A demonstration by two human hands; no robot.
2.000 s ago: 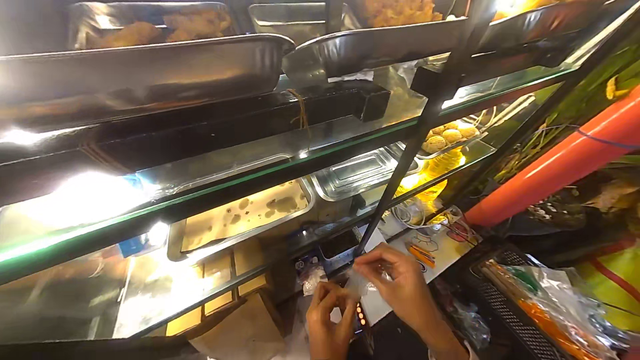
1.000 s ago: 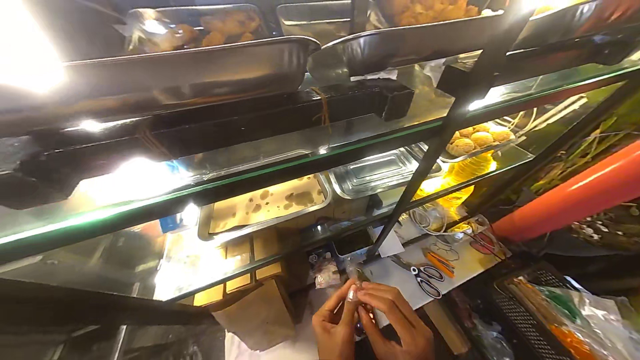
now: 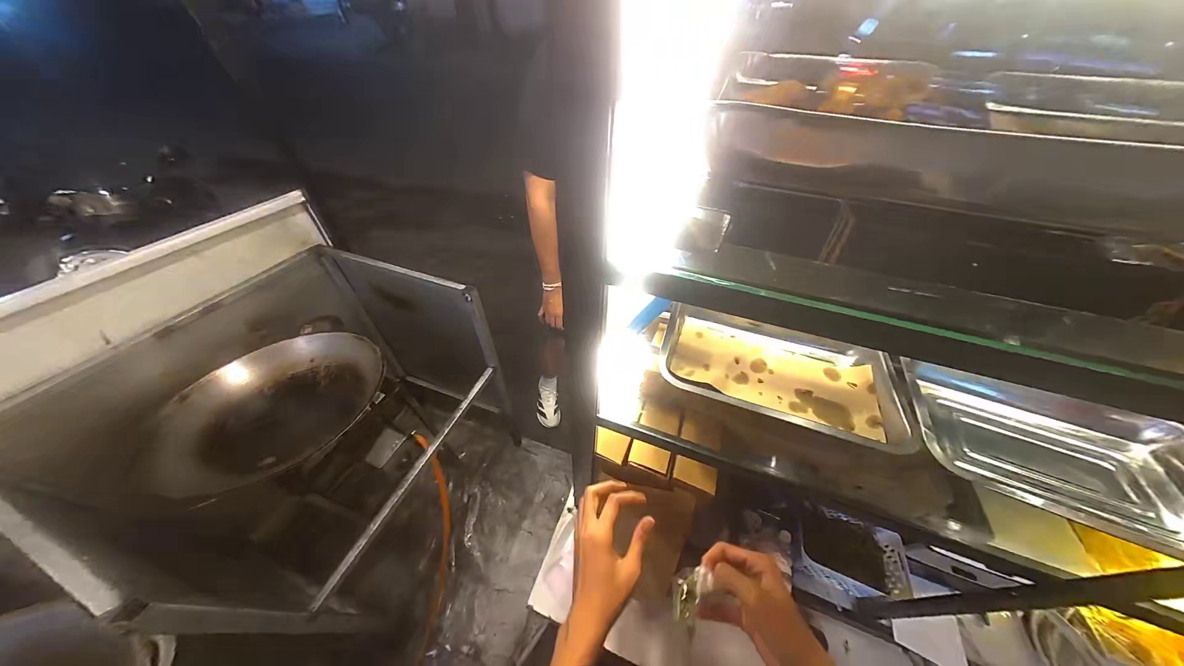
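Observation:
My left hand (image 3: 606, 550) is raised at the lower middle, fingers spread and bent, with nothing seen in it, in front of a brown paper bag or cardboard piece (image 3: 668, 527). Just to its right, my right hand (image 3: 749, 592) has its fingers pinched on a small clear plastic packet (image 3: 686, 594) with something greenish inside. The packet is blurred, so its contents cannot be told. Below the hands lies a pale surface. Small brown cardboard boxes (image 3: 650, 455) stand beyond the hands, under a steel tray (image 3: 786, 416) lined with grease-spotted paper.
A glass-shelved display case holds an empty steel tray (image 3: 1045, 462) and fried food (image 3: 832, 92) above. A perforated basket (image 3: 846, 564) sits at lower right. At left, a large wok (image 3: 277, 416) rests in a metal stand beside an orange hose (image 3: 442, 518). Another person's arm (image 3: 544, 231) shows behind the case post.
The view has swung left, bringing in the wok. My hands, together one second ago, are now apart; the left is free and the right holds the small packet.

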